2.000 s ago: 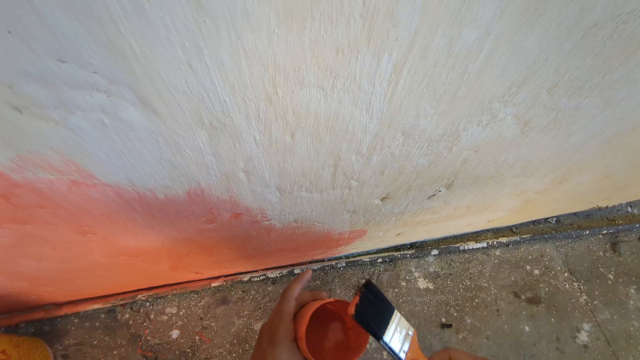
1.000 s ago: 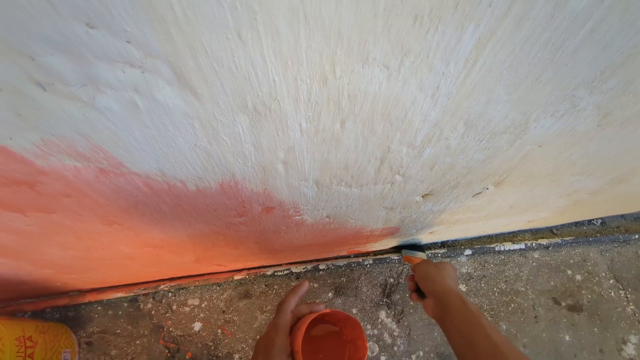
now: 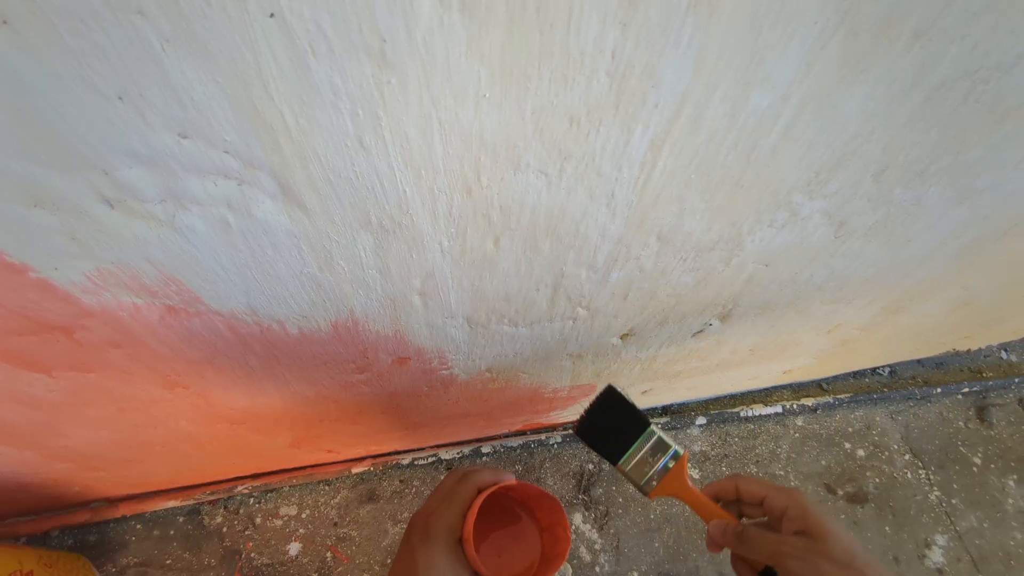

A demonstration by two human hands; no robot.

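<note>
My right hand point(image 3: 772, 524) grips the orange handle of a flat paintbrush point(image 3: 640, 448) with black bristles and a metal ferrule. Its bristles point up and left, in front of the foot of the wall. In my left hand point(image 3: 440, 524), at the bottom centre, is a small round cup of orange-red paint point(image 3: 516, 532), tilted so that the paint inside shows. The plastered wall point(image 3: 496, 200) is off-white and streaky above. Fresh orange-red paint point(image 3: 264, 392) covers its lower left part and tapers to a point near the bristles.
A rough concrete floor point(image 3: 864, 464) with paint specks runs along the wall's foot. A dark, narrow ledge point(image 3: 928, 376) follows the joint on the right. At the bottom left corner, part of a yellow container point(image 3: 44, 562) shows.
One second ago the brush was down at the base of the wall; my right hand has since drawn it back towards the cup. The painted edge reaches a little further right than two seconds ago.
</note>
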